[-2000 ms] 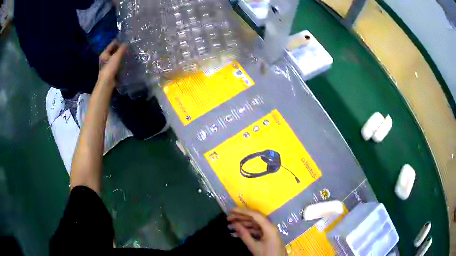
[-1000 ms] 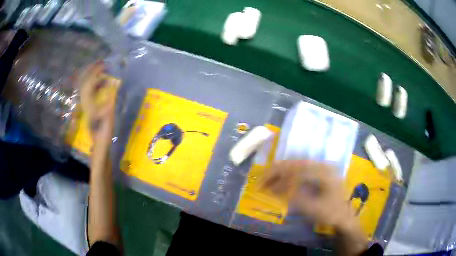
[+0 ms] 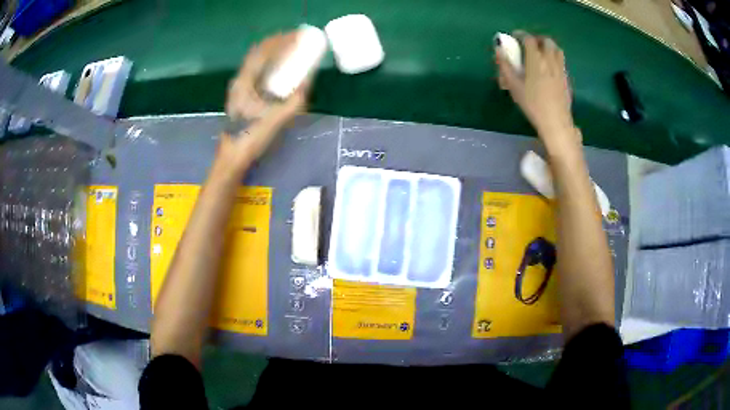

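Note:
My left hand is raised over the green belt and holds a white oblong unit; it is blurred. My right hand is over the belt with its fingers on another white unit that has a dark spot at one end. An empty white inner tray lies on the carton-covered bench between my forearms. A white unit lies just left of the tray. Another white unit lies right of the tray, partly behind my right forearm.
A white unit and a black unit lie on the green belt. Filled trays stand at the belt's left. A clear bulk tray covers the bench's left end. Stacked empty trays stand at the right.
The view has turned right. My left hand has left the clear bulk tray and now holds a white unit. My right hand has moved from the inner tray to a unit at the belt.

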